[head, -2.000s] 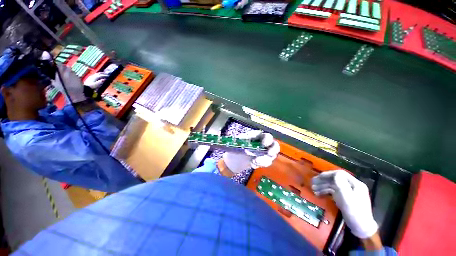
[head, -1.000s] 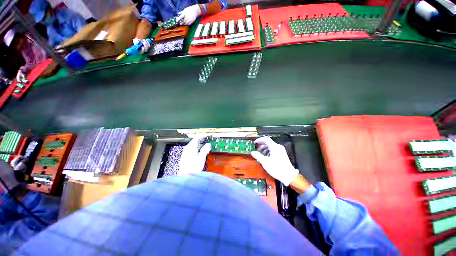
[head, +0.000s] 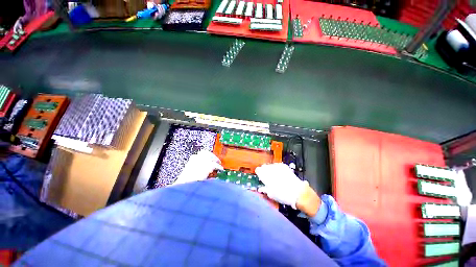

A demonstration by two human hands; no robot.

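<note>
An orange fixture [head: 241, 158] lies in front of me. One green circuit board [head: 245, 140] sits across its far end. A second green board [head: 237, 178] lies lower on the fixture, between my hands. My left hand [head: 200, 166], in a white glove, has its fingertips at this board's left end. My right hand [head: 282, 183], also gloved, is at its right end. The near part of the fixture is hidden by my blue smock. I cannot tell how firmly the fingers hold the board.
A speckled screw tray [head: 182, 151] is left of the fixture. Silvery bars [head: 96, 119] are stacked on a cardboard box [head: 86, 180] farther left. A red mat [head: 383, 193] with finished assemblies is at right. The green conveyor [head: 172, 78] beyond carries two loose boards.
The board my hands held at the fixture's far end now rests there without them. Both hands have moved nearer to me, onto the second board. The view has shifted.
</note>
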